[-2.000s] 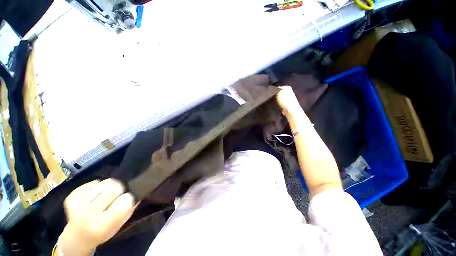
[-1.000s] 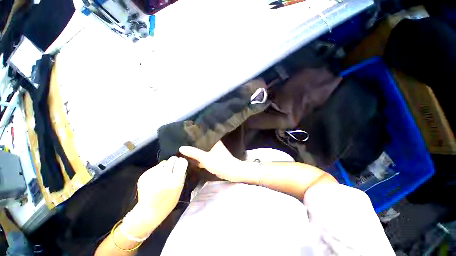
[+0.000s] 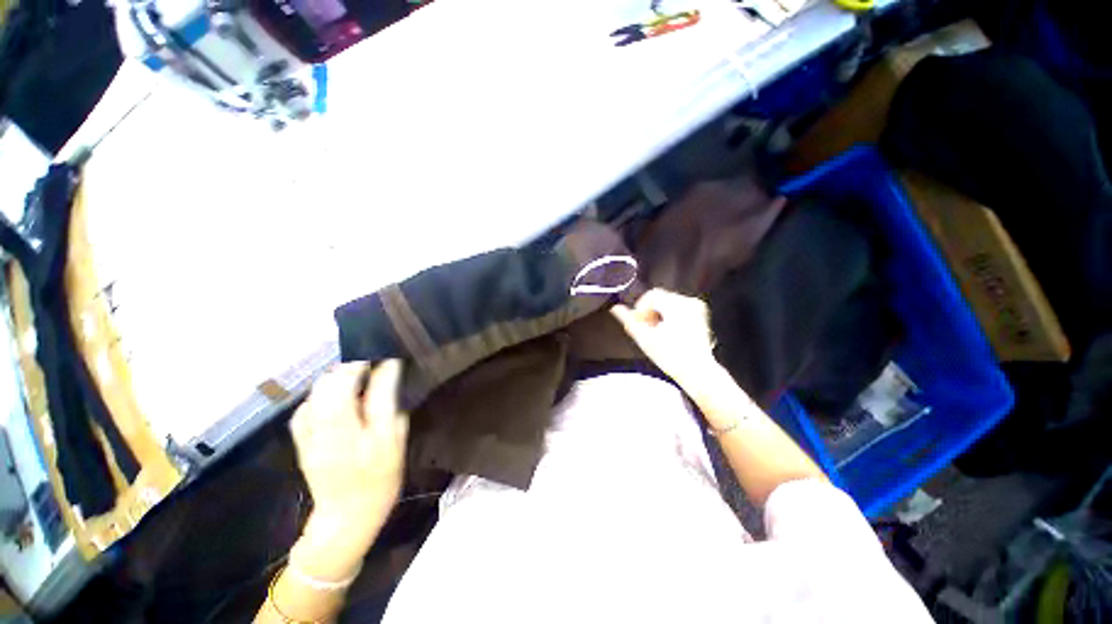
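A dark garment piece (image 3: 476,293) with a brown waistband (image 3: 488,344) lies over the table's front edge and my lap. A white loop (image 3: 604,276) stands out at its right part. My left hand (image 3: 351,441) grips the garment's left end, fingers partly blurred. My right hand (image 3: 668,332) pinches the band's edge just below and right of the white loop. More brown and black cloth hangs from there to the right.
The white table (image 3: 305,207) has a sewing machine part (image 3: 250,61) at the upper left and snips (image 3: 656,27) at the top. Black strips (image 3: 64,354) lie on cardboard (image 3: 134,453) at left. A blue crate (image 3: 963,354) and a cardboard box (image 3: 1018,293) stand at right.
My hands were together at the garment's left end a second ago. My right hand has since moved right to near the white loop, and the band is stretched out between my hands.
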